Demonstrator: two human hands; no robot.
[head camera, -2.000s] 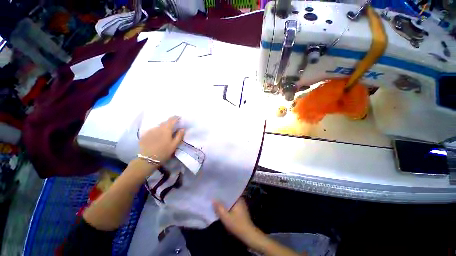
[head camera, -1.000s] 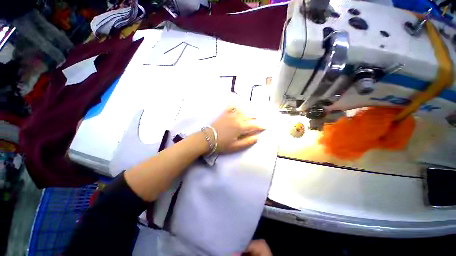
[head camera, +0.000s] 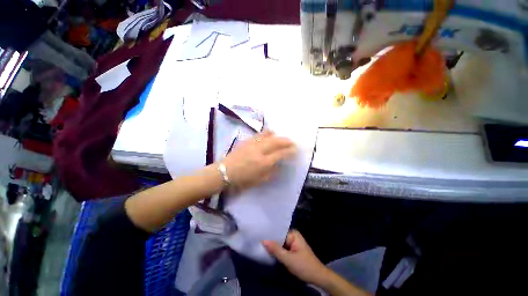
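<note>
A large white panel (head camera: 269, 199) with thin dark edges lies on the sewing table and hangs over its front edge. Maroon strips (head camera: 210, 136) show on its left part. My left hand (head camera: 257, 162) lies flat on the panel, fingers pointing right. My right hand (head camera: 295, 254) pinches the panel's lower right edge, below the table edge. The sewing machine (head camera: 376, 34) stands behind and to the right, with its needle area (head camera: 341, 69) brightly lit. The panel lies in front of the needle area; contact under the foot cannot be told.
An orange tuft (head camera: 393, 75) hangs beside the needle. A phone (head camera: 509, 143) lies at the table's right. A maroon garment pile (head camera: 87, 139) with a white patch hangs at the left. A blue basket (head camera: 162, 254) stands below. A striped bundle (head camera: 142, 22) lies behind.
My left hand has moved down and slightly left over the panel. My right hand has come further into view at the panel's lower edge. The camera view has shifted.
</note>
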